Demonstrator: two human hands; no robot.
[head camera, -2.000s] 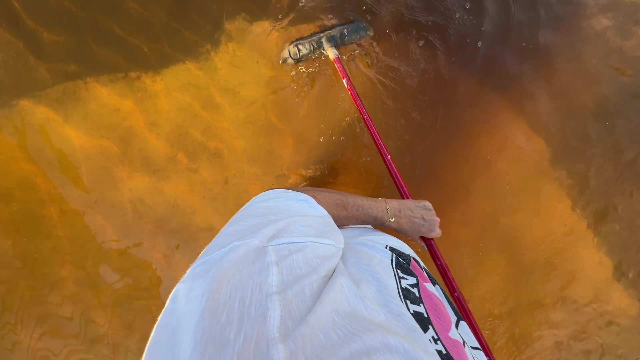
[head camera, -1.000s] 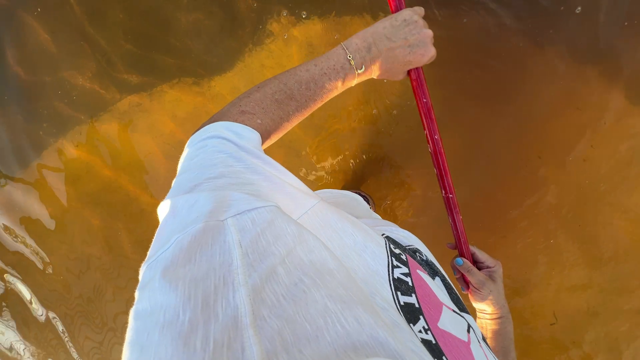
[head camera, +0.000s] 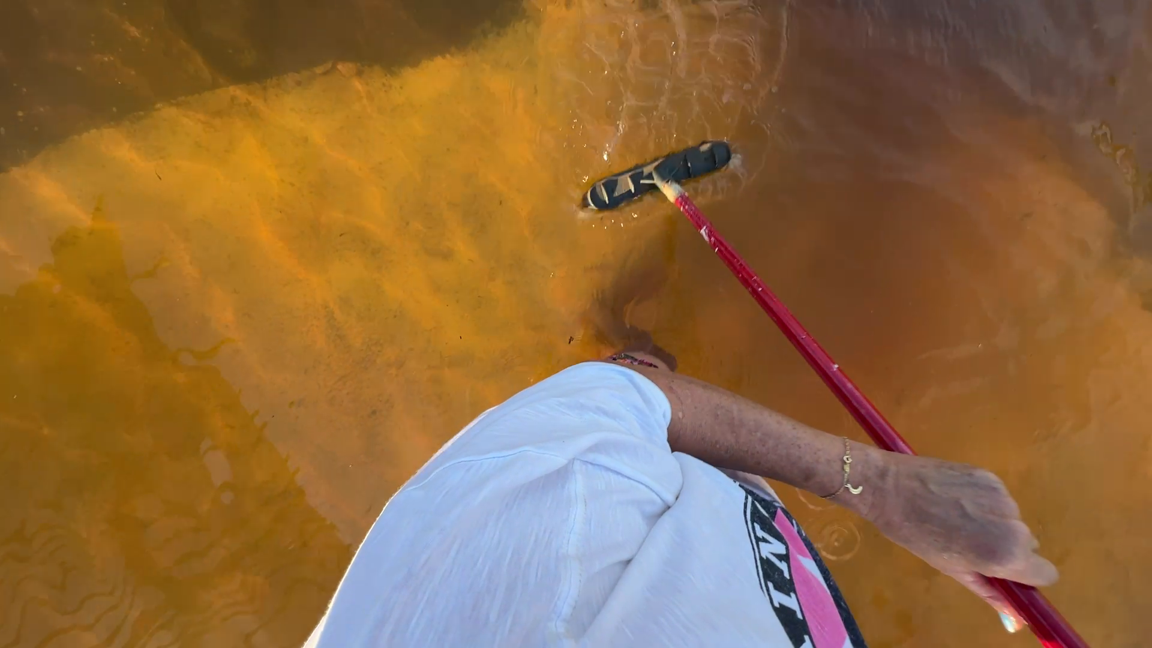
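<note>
A red pole (head camera: 792, 328) runs from the lower right corner up to a dark brush head (head camera: 657, 175), which lies tilted at the surface of shallow amber water. Light patches mark the brush head's left half, and its socket on the pole is pale. My left hand (head camera: 958, 517), with a thin gold bracelet at the wrist, is closed round the lower part of the pole. Its arm crosses in front of my body from the white sleeve. My right hand is out of the frame, and so is the pole's lower end.
Rippled water (head camera: 297, 252) surrounds me, with the bottom showing through and darker shadow at the upper left. My white shirt (head camera: 504, 540), with a black and pink print, fills the lower middle. Part of a foot or ankle with a patterned band (head camera: 634, 360) shows beyond it.
A second ago my left hand was high on the pole and my right hand held it lower down. Now my left hand is at the lower right, and the brush head is back in view.
</note>
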